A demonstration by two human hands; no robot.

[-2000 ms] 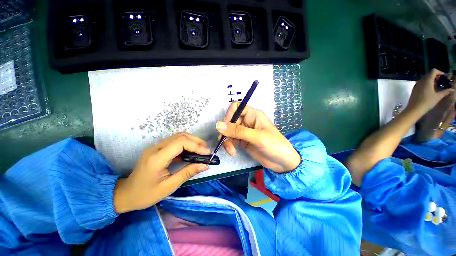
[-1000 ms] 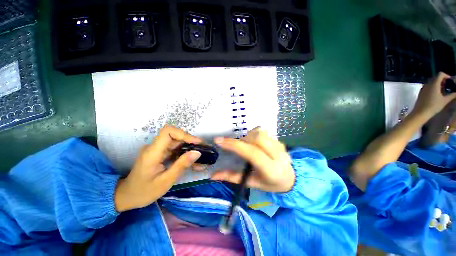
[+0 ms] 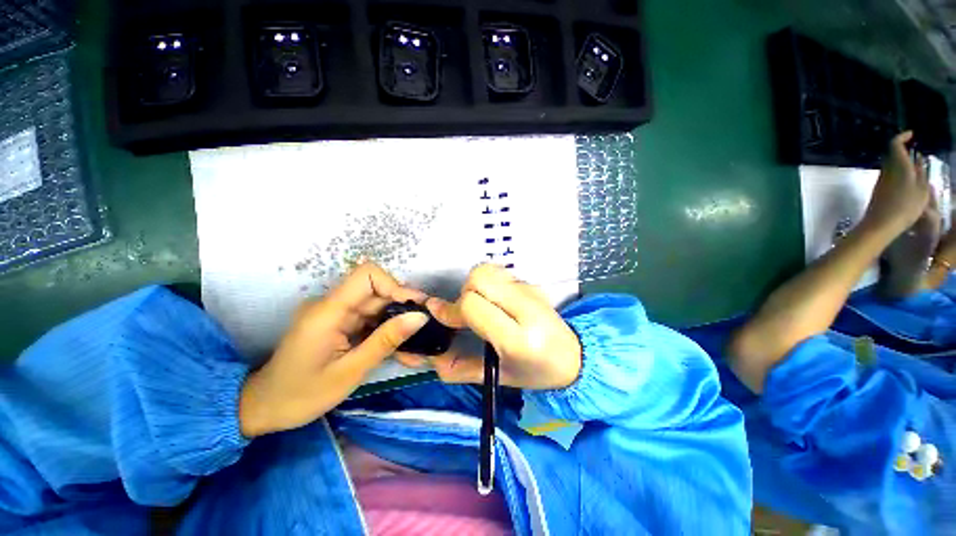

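A small black housing (image 3: 428, 333) is held low over the front edge of the white paper. My left hand (image 3: 333, 340) grips its left end between thumb and fingers. My right hand (image 3: 511, 330) touches the housing's right side with its fingertips. A slim black pen-like tool (image 3: 487, 419) is tucked in my right hand, its pale end towards my body; its other end is hidden. Tiny grey loose parts (image 3: 367, 241) lie scattered mid-paper. Small dark parts (image 3: 487, 209) lie in two columns to their right.
A black foam tray (image 3: 367, 130) with housings in its pockets stands behind the white paper (image 3: 252, 188). A clear blister tray (image 3: 606, 209) lies at the paper's right edge. Stacked clear trays (image 3: 52, 168) lie far left. A co-worker's arm (image 3: 818, 288) and another foam tray (image 3: 828, 99) are at right.
My right hand has closed in on the housing, after the tool's tip left it and the tool swung down towards my body. The housing is turned. The co-worker's hands have moved.
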